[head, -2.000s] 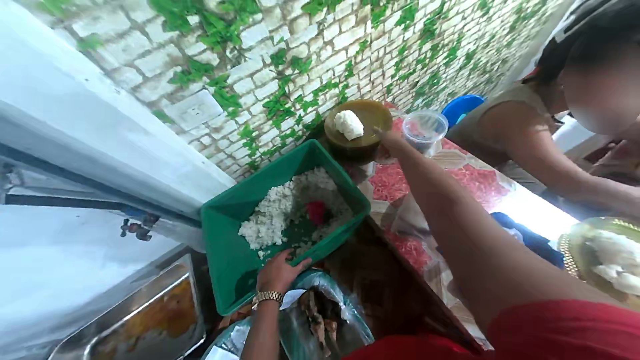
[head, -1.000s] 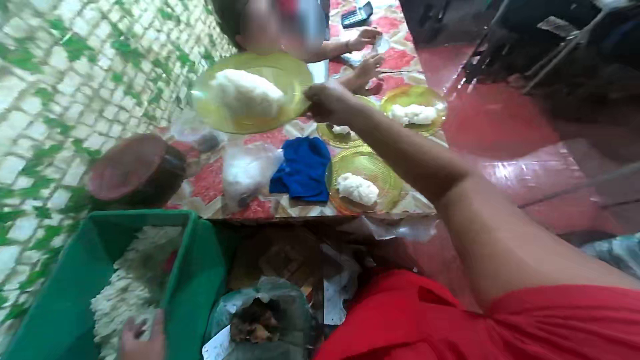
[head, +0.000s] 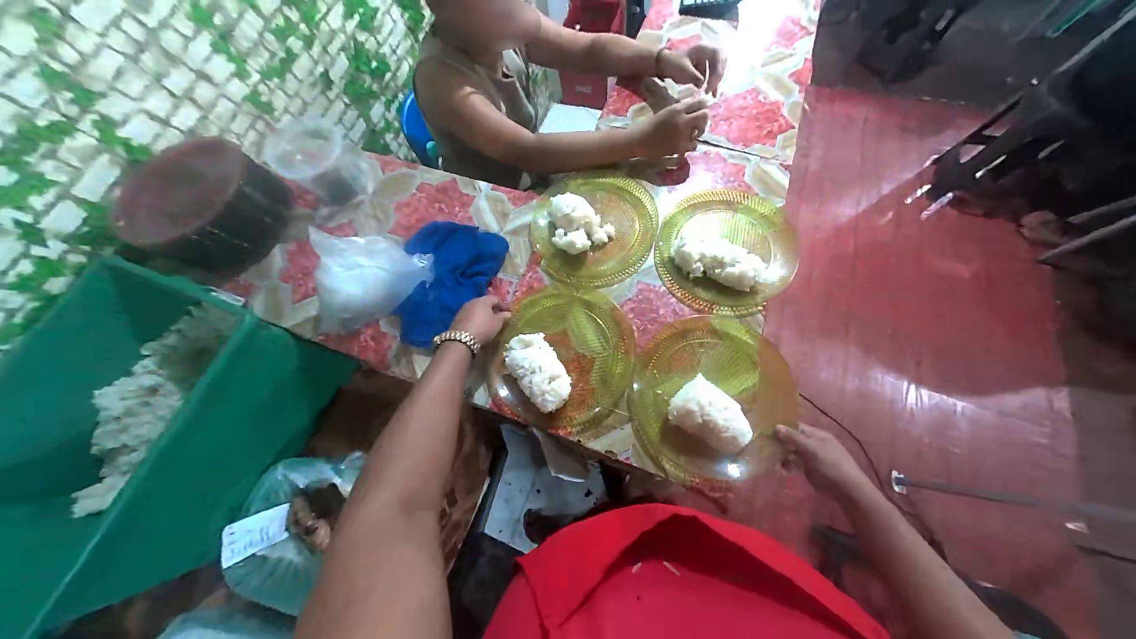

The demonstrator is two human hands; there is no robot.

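Several yellow translucent plates, each with a mound of white rice, sit grouped at the near end of the table. My left hand (head: 482,320) touches the left rim of the near left plate (head: 596,333); whether its fingers grip it is not plain. With my right hand (head: 818,454) I hold the right edge of the near right plate (head: 770,373), which overhangs the table corner. Rice (head: 708,414) lies on that plate's lower middle. Two more plates, the far left one (head: 628,206) and the far right one (head: 774,222), stand just beyond, untouched by my hands.
A blue cloth (head: 454,282) and a filled clear plastic bag (head: 359,280) lie left of the plates. Beyond are a dark round container (head: 209,209) and a clear tub (head: 311,155). A green bin (head: 213,417) of rice stands lower left. Another person's hands (head: 679,124) work across the table.
The view has swung right. My right hand has lowered the raised plate of rice to the table's near right corner. My left hand has left the green bin and come to the near left plate.
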